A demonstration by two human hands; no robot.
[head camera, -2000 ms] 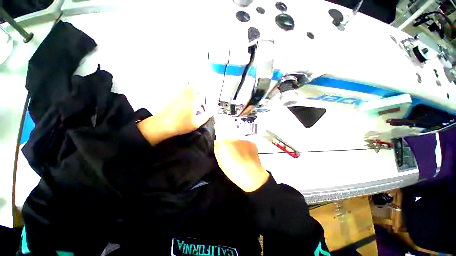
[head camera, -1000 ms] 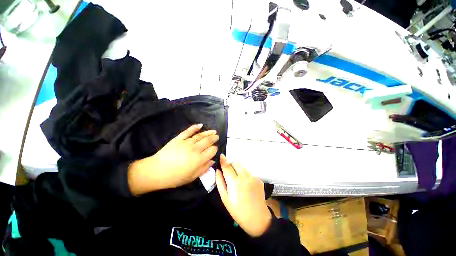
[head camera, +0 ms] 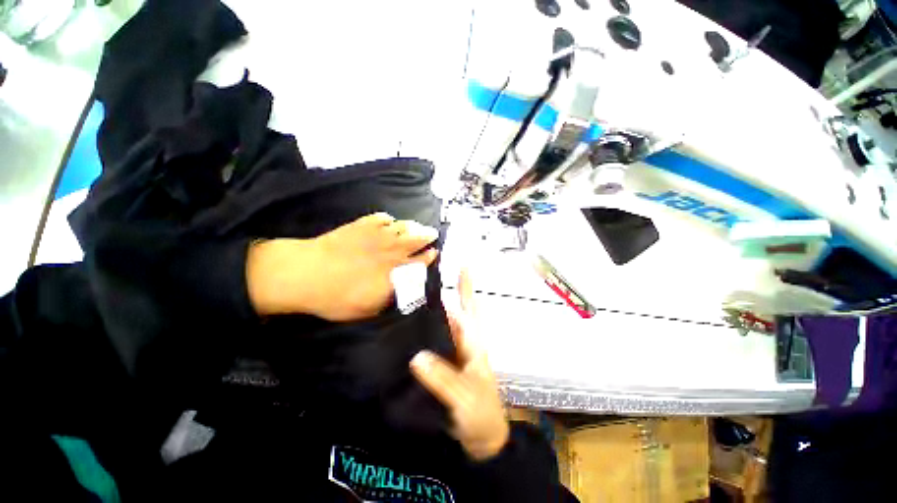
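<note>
A black garment (head camera: 325, 196) lies on the white sewing table, its edge running from near the presser foot (head camera: 482, 201) towards me. A small white label (head camera: 409, 287) shows at that edge. My left hand (head camera: 339, 267) lies flat on the garment beside the label, fingers pointing at the needle area. My right hand (head camera: 470, 378) is at the garment's right edge, nearer me, with thumb and fingers around the edge; it is slightly blurred. Whether cloth is under the presser foot is not clear.
The white sewing machine arm (head camera: 708, 172) crosses the upper right. A dark flat plate (head camera: 622, 234), a red-handled tool (head camera: 567, 287) and a second small tool (head camera: 749, 318) lie right of the needle. Purple cloth (head camera: 831, 356) hangs far right. A yellow-brown box (head camera: 629, 457) is below the table edge.
The garment first moved back towards me from the needle and the label came into view. Since then, the label and my left hand have moved up towards the needle. My right hand has spread along the edge.
</note>
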